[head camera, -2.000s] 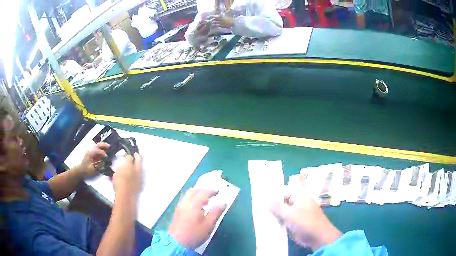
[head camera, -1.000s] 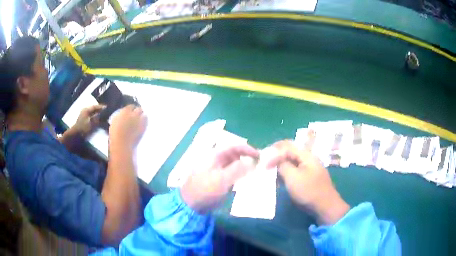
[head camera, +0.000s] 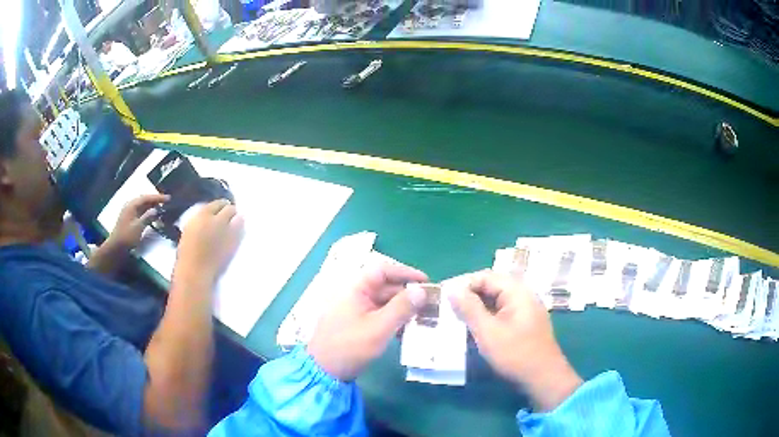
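A white packet with a short brown strip at its top is held between my two hands near the front of the green bench. My left hand pinches its left upper edge with thumb and finger. My right hand pinches the right upper edge. A second white edge shows below the packet. A fanned row of white packets with brown and grey strips lies to the right. A loose pile of white packets lies left of my left hand, partly hidden by it.
A neighbouring person at left holds a black device over a white sheet. Yellow trim separates the bench from the dark green belt, which carries small metallic pieces. A white board lies beyond.
My hands have come together from apart and now hold a packet whose brown strip shows. The long white piece seen two seconds ago no longer lies full length. Metallic pieces on the belt have shifted right.
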